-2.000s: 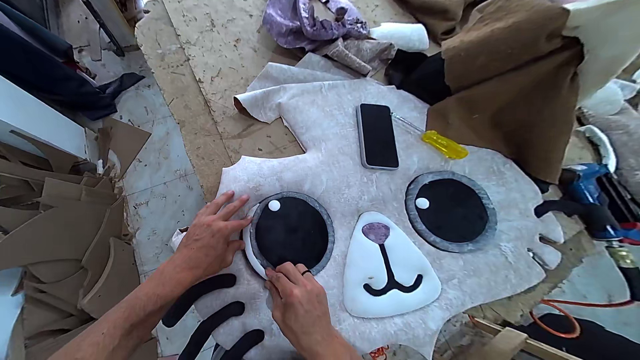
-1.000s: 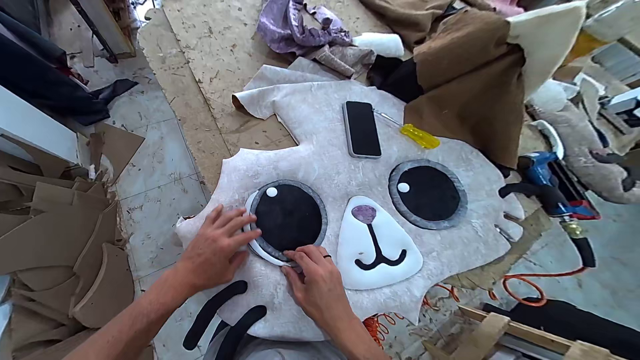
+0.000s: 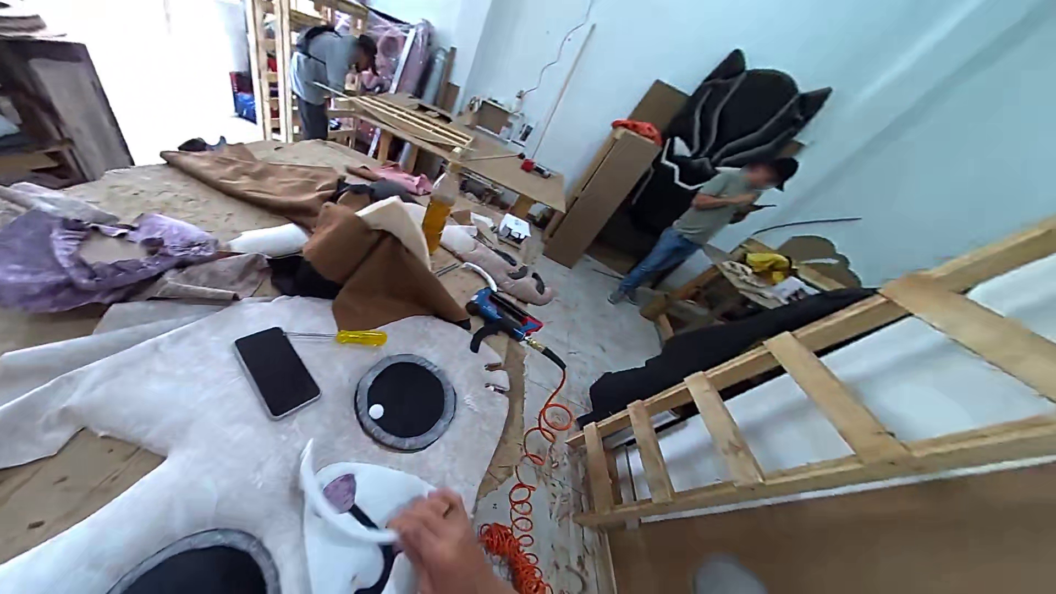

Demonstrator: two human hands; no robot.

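Note:
My right hand grips the right edge of the white muzzle piece, whose upper rim is bent up and folded. The purple nose and part of the black mouth line show on it. Under it lies the pale grey plush face panel. A round black eye with a grey rim lies above the muzzle; another eye is cut by the bottom edge. A black phone and a screwdriver with a yellow handle rest on the panel. My left hand is out of view.
A blue air tool with a coiled orange hose lies at the table's right edge. Brown fabric and a bottle of amber liquid stand beyond. A wooden frame is at right. Two people are in the background.
My right hand has gone from the left eye to the muzzle piece, which lay flat before and is now folded up. My left hand has left the view. The view has swung up and right.

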